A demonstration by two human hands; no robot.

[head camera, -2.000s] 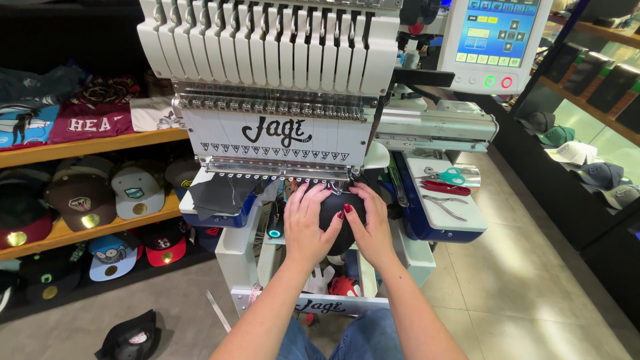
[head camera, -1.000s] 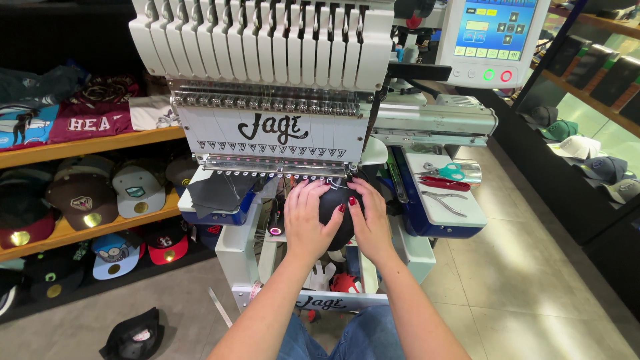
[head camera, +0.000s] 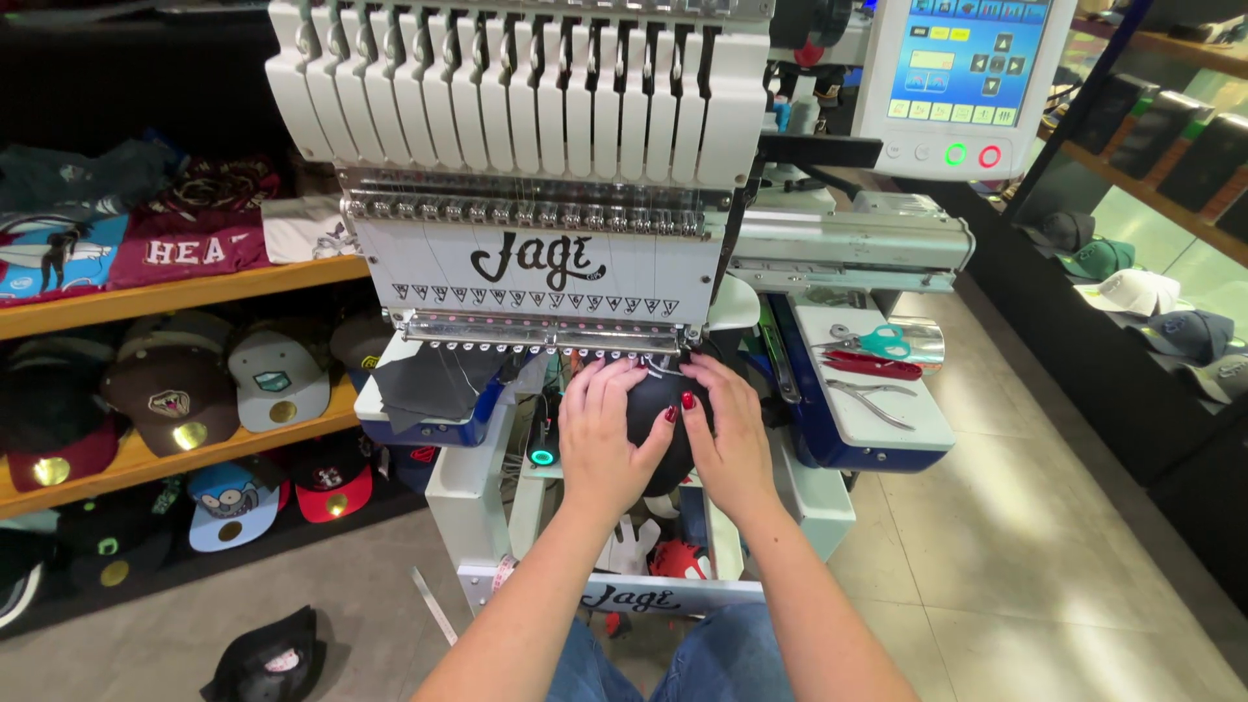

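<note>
A black cap [head camera: 651, 414] sits under the needle row [head camera: 546, 341] of a white multi-needle embroidery machine [head camera: 531, 258]. My left hand [head camera: 609, 429] lies on the cap's left side, fingertips near the needles. On its right side rests my right hand [head camera: 726, 429], with the two thumbs close together over the crown. Both hands press on the cap from either side. White stitching or thread shows at the cap's upper edge between my fingertips. The cap's far side is hidden under the machine head.
Right of the cap, a white side table [head camera: 877, 390] holds teal-handled scissors [head camera: 882, 341], a red tool [head camera: 873, 365] and metal pliers [head camera: 875, 400]. Dark fabric [head camera: 439, 380] lies on the left table. A control screen [head camera: 965, 68] stands upper right. Another black cap [head camera: 268, 658] is on the floor.
</note>
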